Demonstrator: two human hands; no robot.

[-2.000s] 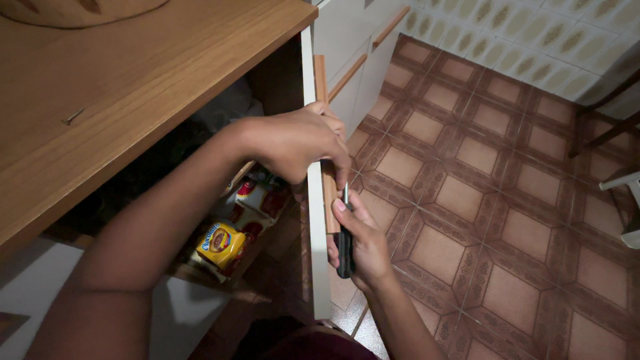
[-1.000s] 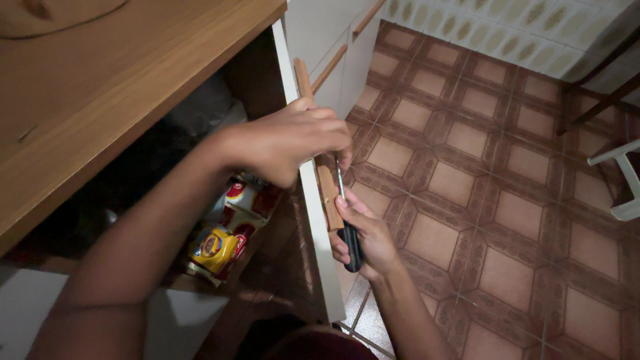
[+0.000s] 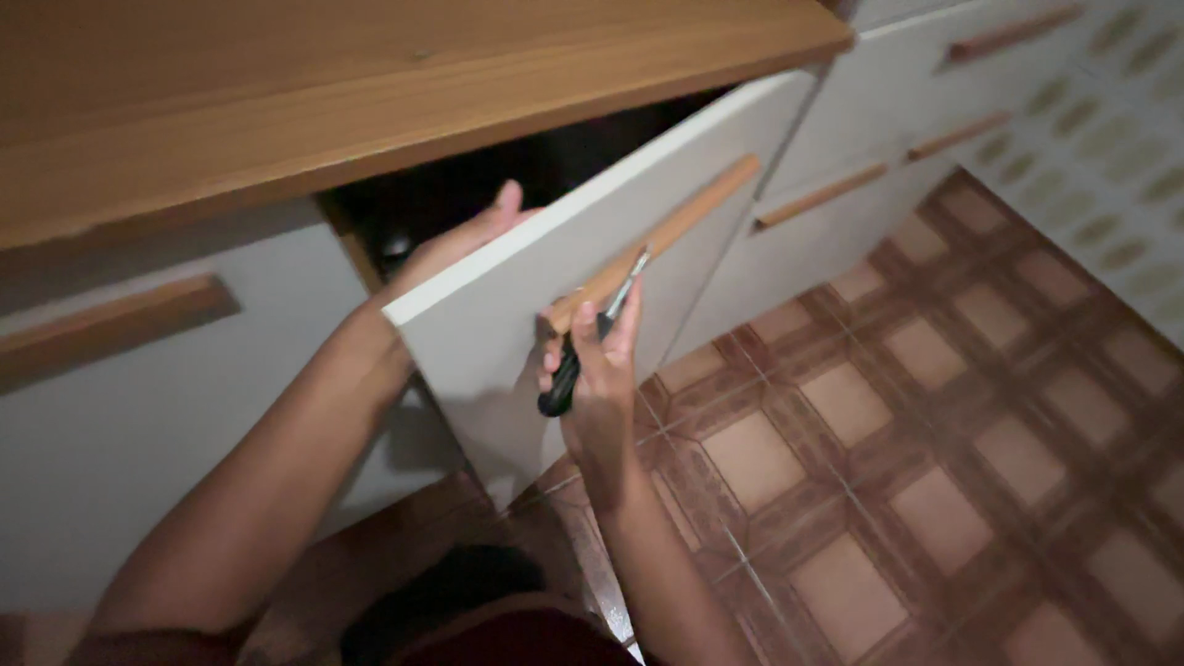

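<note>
My right hand (image 3: 597, 356) holds a screwdriver (image 3: 561, 377) by its black handle, with the metal shaft slanting up along the wooden handle (image 3: 689, 211) of a white cabinet door (image 3: 518, 314). Its fingers also touch the lower end of that wooden handle. The door stands partly open. My left hand (image 3: 462, 231) is behind the door at the cabinet opening, thumb raised; its other fingers are mostly hidden by the door's edge, so whether it grips anything does not show.
The wooden countertop (image 3: 416, 102) overhangs the cabinet. A drawer front with a wooden handle (image 3: 120, 324) is at the left, and white fronts with more wooden handles (image 3: 819, 196) are at the right. Brown patterned floor tiles (image 3: 842, 402) lie below.
My left hand has moved from the outer side of the door handle to behind the door. The door is less open, and the yellow packet inside is out of sight. The view has turned.
</note>
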